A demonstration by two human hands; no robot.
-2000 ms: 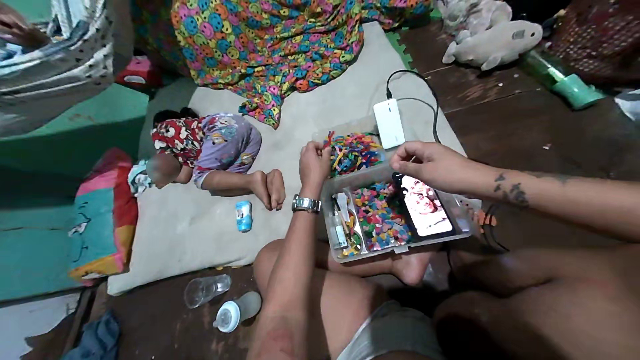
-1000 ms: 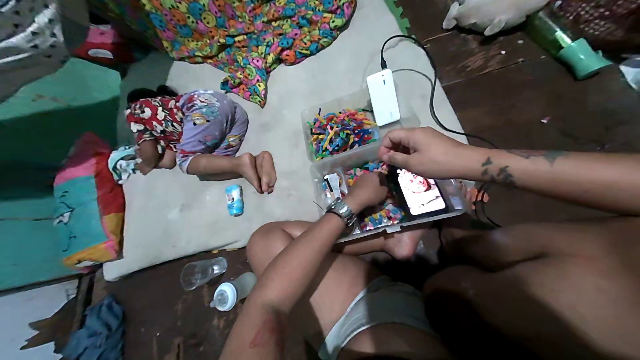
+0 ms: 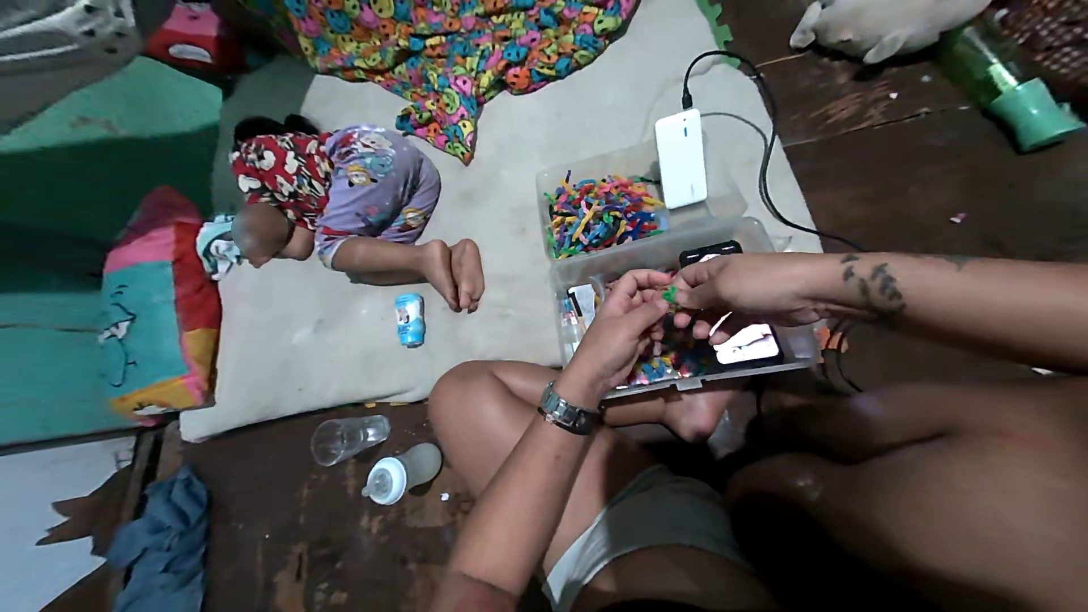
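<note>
My left hand (image 3: 625, 327), with a metal watch at its wrist, meets my right hand (image 3: 731, 289) above a clear plastic compartment box (image 3: 748, 234). A small green piece (image 3: 670, 295) is pinched between the fingertips of both hands. Under them lie small multicoloured pieces (image 3: 654, 367), partly hidden by the hands. A lit smartphone (image 3: 748, 344) rests in the right part of the box, half covered by my right hand. Colourful thin strips (image 3: 599, 212) fill a compartment in the open lid side. A white power bank (image 3: 681, 159) with a black cable lies on that side.
A person (image 3: 374, 187) lies curled on the pale mattress (image 3: 501, 323) at the left, near a blue bottle (image 3: 410, 320). A baby bottle (image 3: 404, 473) and a clear cup (image 3: 348, 439) lie on the wooden floor. A patterned blanket (image 3: 518, 42) and a pillow (image 3: 161, 323) are further off.
My left hand was over the strips, then reached down into the small pieces. Now it has risen to my right hand, and a green piece shows between them.
</note>
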